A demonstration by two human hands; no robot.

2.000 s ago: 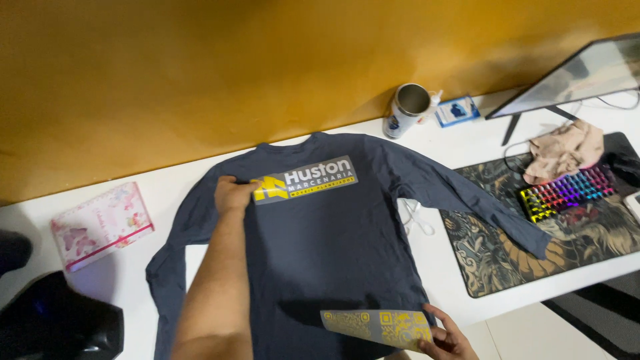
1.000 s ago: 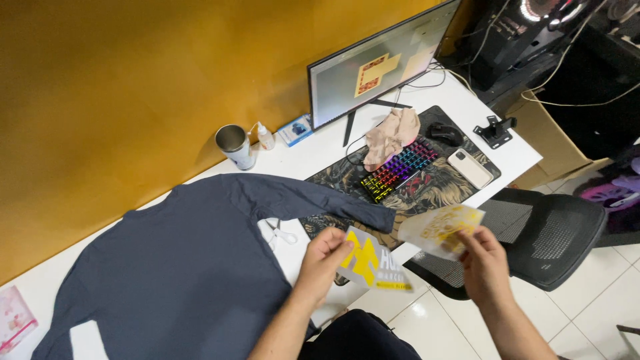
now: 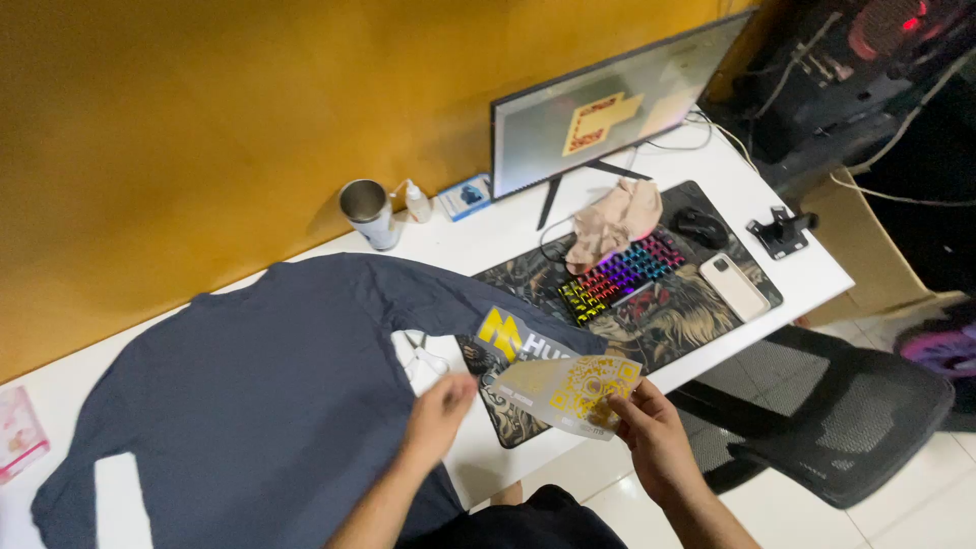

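Between the thumb and fingers of my right hand point(image 3: 652, 435) is a clear transfer film with a yellow printed code point(image 3: 591, 389). Partly behind it, a second film with a yellow and white logo point(image 3: 503, 335) lies over the shirt's sleeve and the desk mat; whether my right hand also holds it I cannot tell. My left hand point(image 3: 442, 415) is just left of the films with fingers curled, nothing visible in it. A dark long-sleeved shirt point(image 3: 259, 396) is spread on the white desk, its right-hand sleeve reaching onto the mat. White-handled scissors point(image 3: 425, 362) lie beside that sleeve.
A patterned desk mat point(image 3: 686, 305) bears a lit keyboard point(image 3: 625, 274), a beige cloth point(image 3: 618, 221), a mouse point(image 3: 700, 227) and a phone point(image 3: 734, 287). Behind stand a monitor point(image 3: 526, 145), a steel tumbler point(image 3: 370, 217) and a small bottle point(image 3: 417, 203). A mesh chair point(image 3: 846, 412) is at right.
The logo film lay on the shirt two seconds ago, then was in my left hand; now my left hand is off it. The code film stays in my right hand. The view has swung right.
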